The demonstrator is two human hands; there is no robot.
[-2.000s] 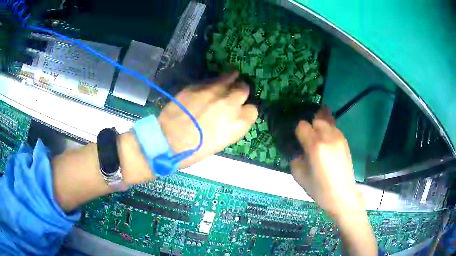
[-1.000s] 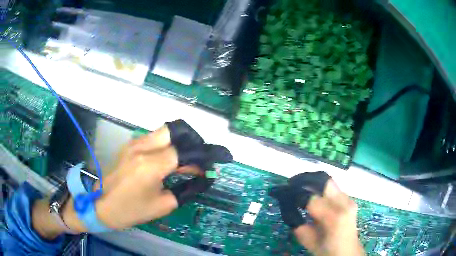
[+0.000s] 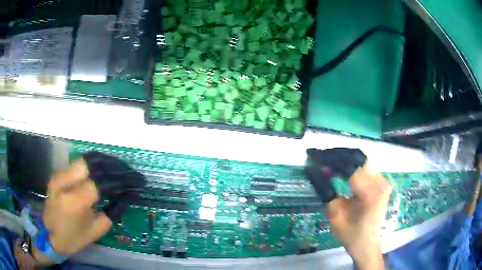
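Note:
The long green circuit board [image 3: 227, 211] lies along the rails in front of me, crowded with parts. My left hand [image 3: 90, 195], with black finger cots, is over its left end, fingers curled; whether it holds a connector is hidden. My right hand [image 3: 349, 195], also in black cots, is over the board's right part, thumb and fingers bent towards each other. The image is blurred and I cannot tell if anything is between its fingertips. A black bin [image 3: 224, 125] heaped with light-green connectors [image 3: 227, 95] sits behind the rail.
A pale rail [image 3: 211, 145] runs between the bin and board. Printed sheets [image 3: 39, 58], a blank grey card [image 3: 94, 47] and clear plastic [image 3: 127, 47] lie left of the bin. A black cable [image 3: 354, 45] crosses the green mat [image 3: 349, 100] on the right.
Both hands left the bin and came over the board. A light-green piece showed at my left fingertips one second ago and is not visible now. The view has shifted, placing the bin further left.

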